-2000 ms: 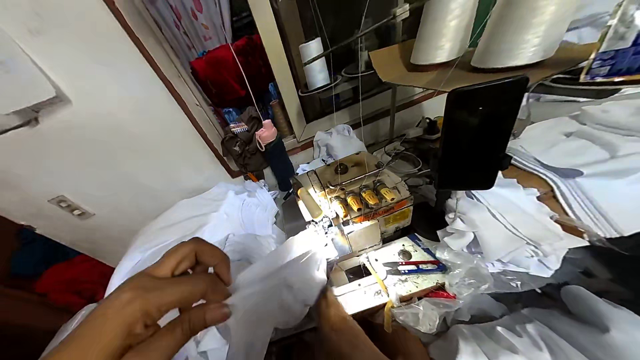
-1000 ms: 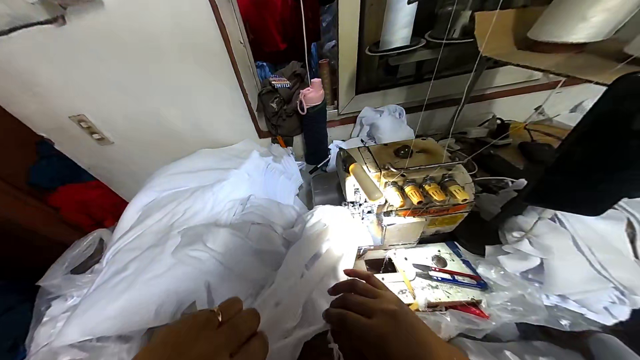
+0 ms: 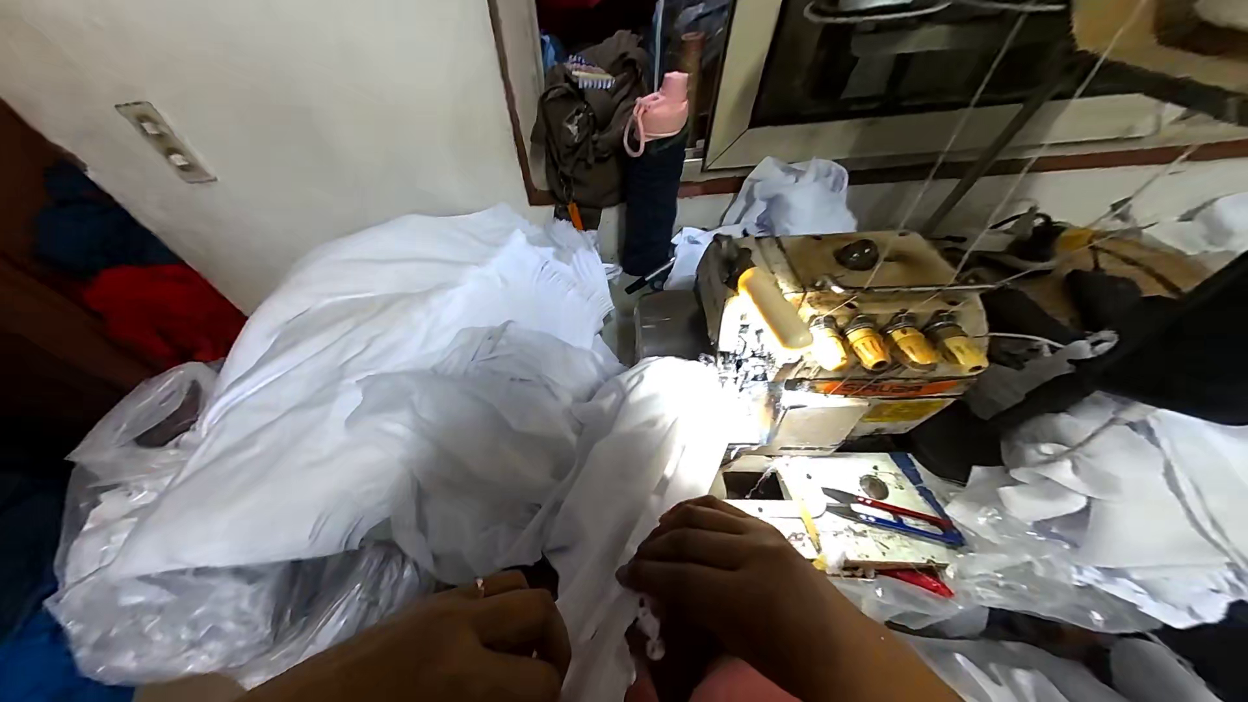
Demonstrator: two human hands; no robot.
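Observation:
White fabric (image 3: 624,458) runs from under the lit needle area of an overlock sewing machine (image 3: 848,322) down toward me. My right hand (image 3: 721,565) is closed on the fabric's right edge, just below the machine's plate. At the bottom centre my left hand (image 3: 487,634), with a ring on one finger, lies curled beside the fabric's left side; whether it grips cloth is hidden. A large heap of white cloth (image 3: 390,322) lies left of the machine. Thread snips (image 3: 892,512) with red and blue handles rest on the machine's white bed plate (image 3: 848,546).
Clear plastic bags (image 3: 175,604) sit under the heap at left. More white cloth pieces (image 3: 1141,487) are stacked at right, near a dark object (image 3: 1180,361). Behind the machine stands a dark bottle with a pink cap (image 3: 663,112). Threads run down from above to the machine.
Two seconds ago my left hand was raised, pinching the fabric; now it is low at the bottom centre. My right hand now shows on top of the fabric. The view has shifted.

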